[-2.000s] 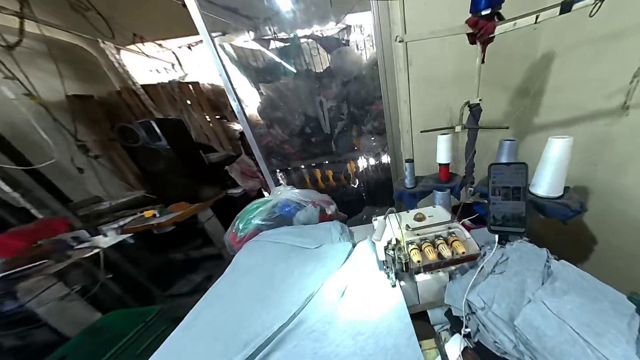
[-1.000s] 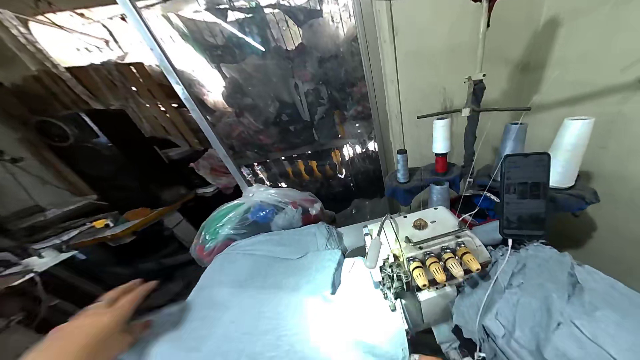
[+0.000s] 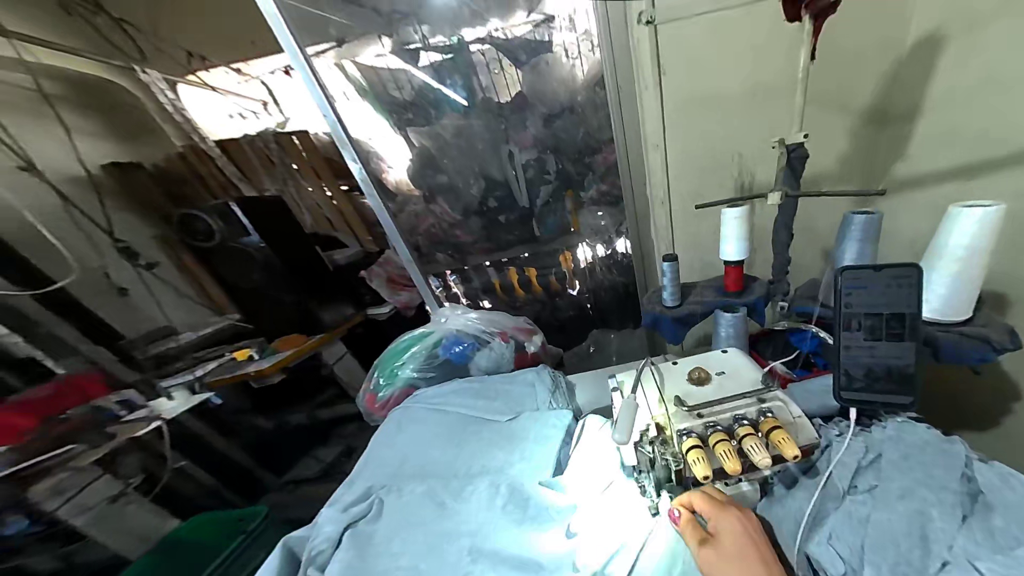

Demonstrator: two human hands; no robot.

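Observation:
My right hand (image 3: 720, 528) is at the needle area of an overlock sewing machine (image 3: 712, 384), its thumb and forefinger pinching the edge of light blue fabric (image 3: 472, 448). Bright light falls on the fabric there, and the cloth spreads left across the work surface. Several yellowish tension dials (image 3: 750, 446) line the machine's front, just above my hand. My left hand is not in view.
A clear plastic bag of coloured cloth (image 3: 456, 352) lies behind the fabric. Crumpled blue-grey fabric (image 3: 912, 496) is piled at the right, below an upright smartphone (image 3: 878, 336) on a white cable. Thread cones (image 3: 962, 260) stand behind.
My right hand has come into view at the machine's needle area. The left hand, seen at the lower left one second ago, is out of view.

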